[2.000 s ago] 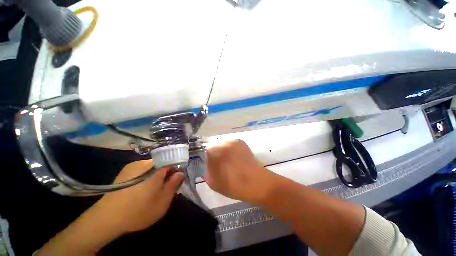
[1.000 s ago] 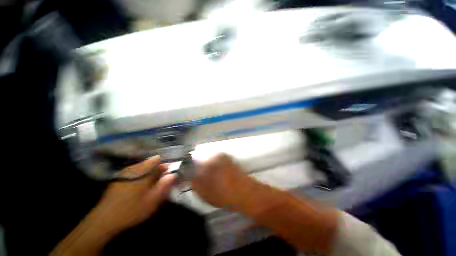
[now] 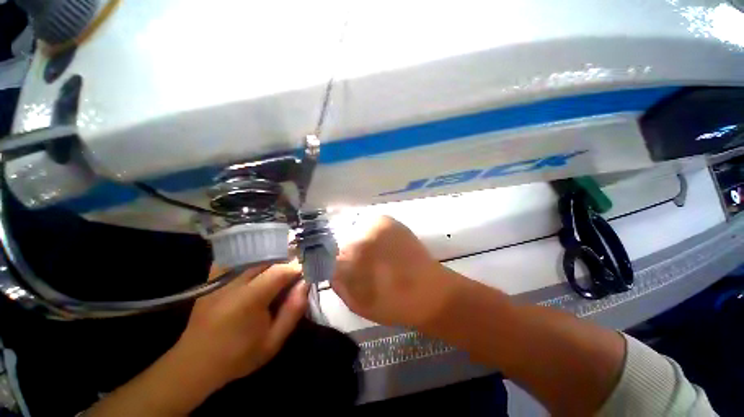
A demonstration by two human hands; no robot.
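Observation:
A black garment piece (image 3: 281,370) lies under my left hand and hangs toward my lap. My left hand (image 3: 245,313) is at the needle area, thumb and fingers pinching the garment's edge; its fingertips are partly behind the ribbed tension dial (image 3: 249,243). My right hand (image 3: 383,273) is just right of the small grey cylinder (image 3: 319,259), fingers curled; whether it grips anything is hidden. A narrow light-grey strip (image 3: 314,305) shows between the hands. The needle itself is hidden.
The white machine head (image 3: 489,73) spans the view above my hands. A chrome guard (image 3: 106,308) curves at the left. Black-handled scissors (image 3: 594,259) and a green-handled tool (image 3: 593,195) lie right of my right hand. A ruler strip (image 3: 408,350) runs along the table's front.
The view swung away, blurred, and came back closer to the machine. Less of the light-grey strip shows between my hands than two seconds ago. Both hands remain beside the needle area.

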